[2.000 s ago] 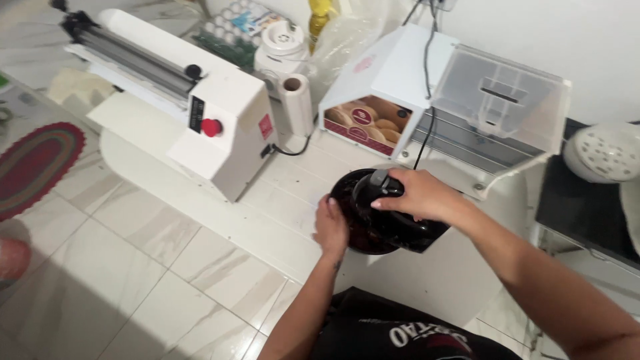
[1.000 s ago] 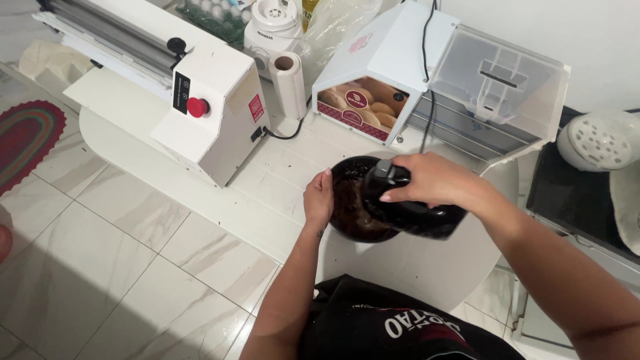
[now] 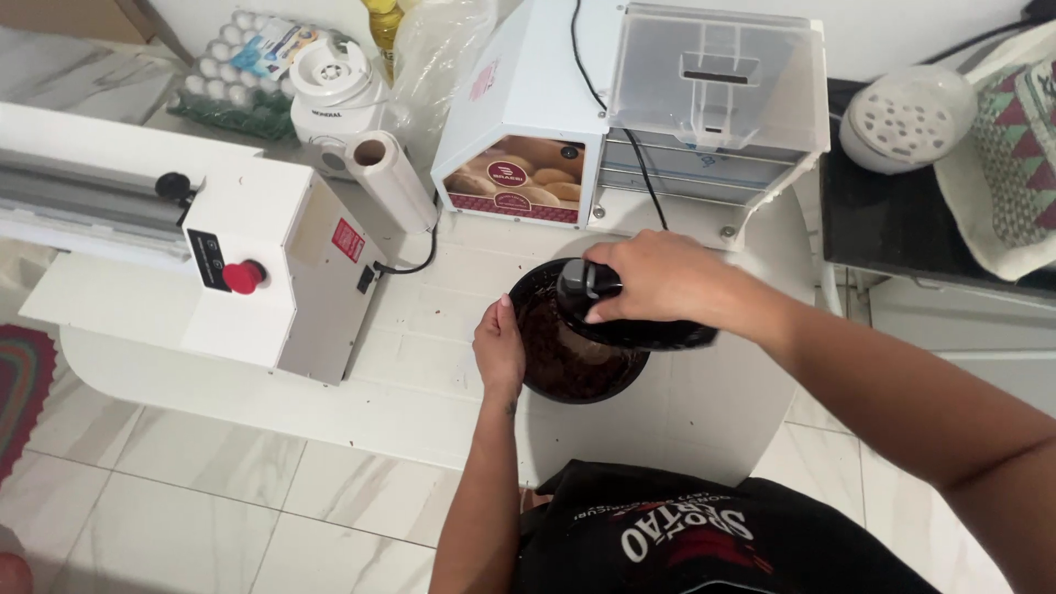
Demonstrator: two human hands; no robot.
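A round black bowl with a dark brown mixture inside stands on the white table. My left hand grips the bowl's left rim, thumb uppermost. Above the bowl's right side, my right hand is closed around the handle of a black hand mixer. The mixer's body covers part of the bowl, and its beaters are hidden. A black cord runs down toward the mixer from behind.
To the left is a white dough roller machine with a red knob. Behind the bowl stand a plastic-wrap roll, a white blender base, an egg tray and a white machine with a clear cover. A perforated white container sits right.
The mixer has shifted and turned slightly over the bowl in my right hand. My left hand stays at the bowl's left rim. The view has shifted somewhat.
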